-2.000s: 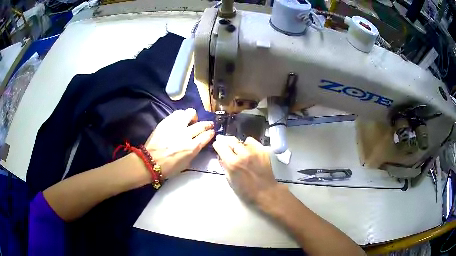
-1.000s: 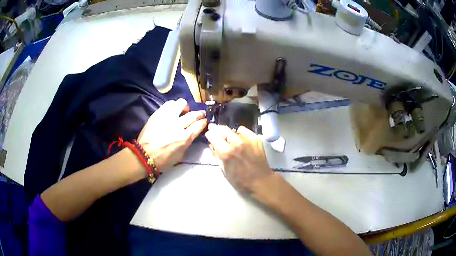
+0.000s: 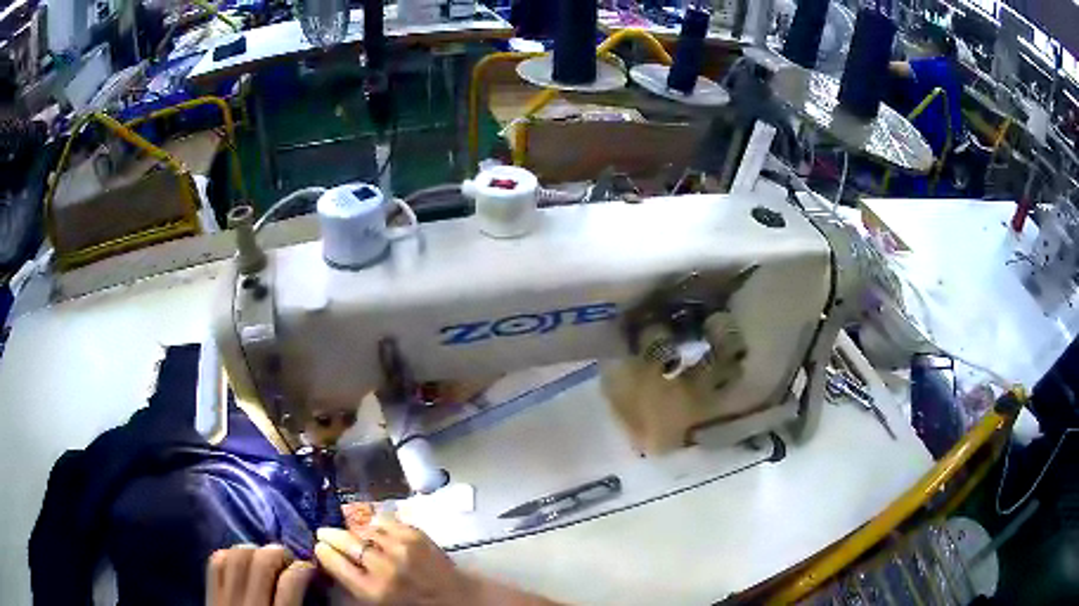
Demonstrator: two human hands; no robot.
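Observation:
The dark navy garment (image 3: 178,509) lies left of the needle, its shinier folds bunched towards the presser foot (image 3: 317,456) of the cream ZOJE sewing machine (image 3: 532,284). My left hand (image 3: 258,577), cut off by the bottom edge, has its fingers curled on the cloth. My right hand (image 3: 385,562) is beside it, fingertips together at the cloth's right edge, just below the foot. The fingers hide part of the cloth edge. A small orange patch (image 3: 357,513) shows above the right fingers.
Thread snips (image 3: 562,502) lie right of the white rounded fitting (image 3: 420,464), with a white chip (image 3: 456,497) between. Navy thread cones (image 3: 870,62) stand behind. A yellow rail (image 3: 911,503) runs at the right. A dark phone-like object (image 3: 932,391) and a person's blue sleeve (image 3: 935,101) show at right.
The view has tilted up and turned right, showing more of the floor behind. Both hands now sit lower in the picture, below the foot, and the cloth near it is more rumpled.

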